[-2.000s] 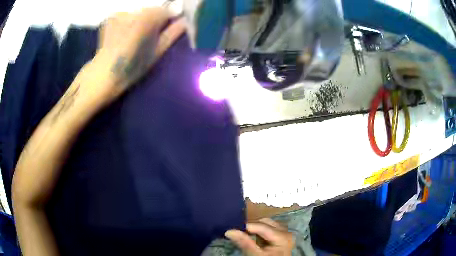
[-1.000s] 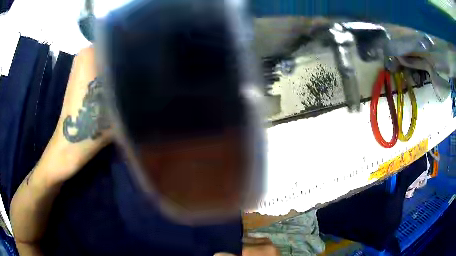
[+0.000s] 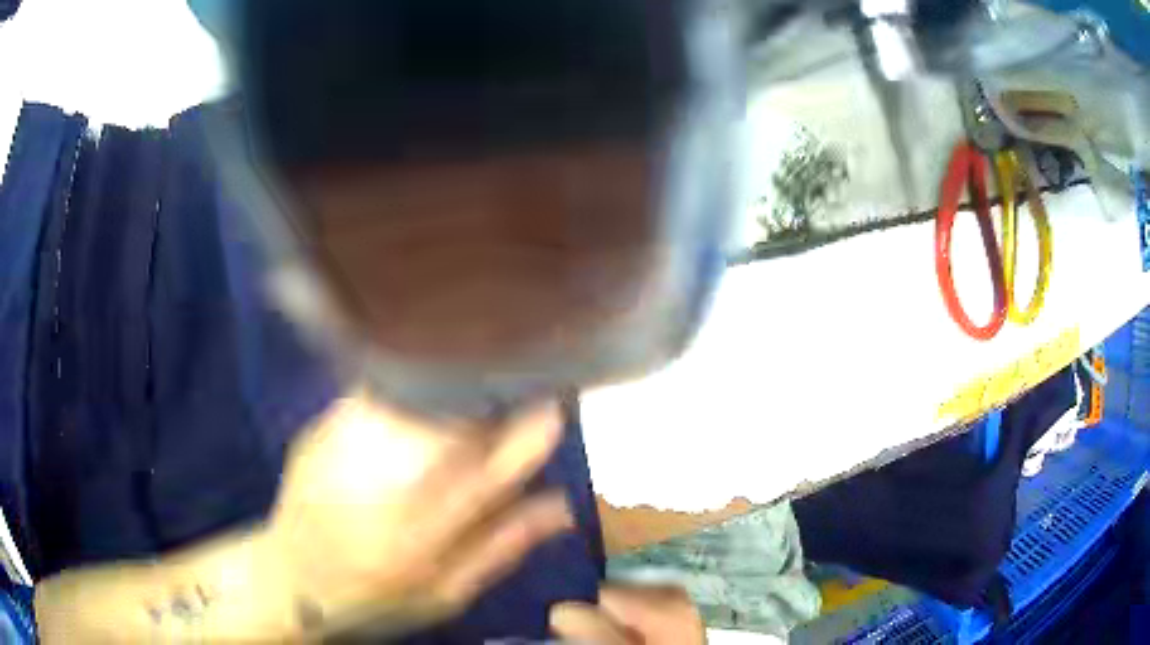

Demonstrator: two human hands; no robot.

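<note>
Dark navy cloth [image 3: 114,340] covers the left side of the table and runs down to the front edge. My left hand [image 3: 416,504] lies on the cloth, blurred, its fingers pointing right near the cloth's right edge; whether it pinches the cloth cannot be told. My right hand [image 3: 631,615] is at the bottom edge of the picture, partly cut off, with its fingers at the lower right corner of the cloth. A large blurred dark object with a pale rim hides the sewing area and part of the cloth.
Scissors with red and yellow handles [image 3: 974,239] rest on the machine bed at right. The white table [image 3: 782,365] has a chipped front edge and a yellow strip. A blue perforated crate [image 3: 1072,517] stands at lower right, with dark cloth [image 3: 921,504] beside it.
My left hand has come down and towards me from the machine area. The large blurred object has come into view over the machine. My right hand stays near the cloth's lower corner.
</note>
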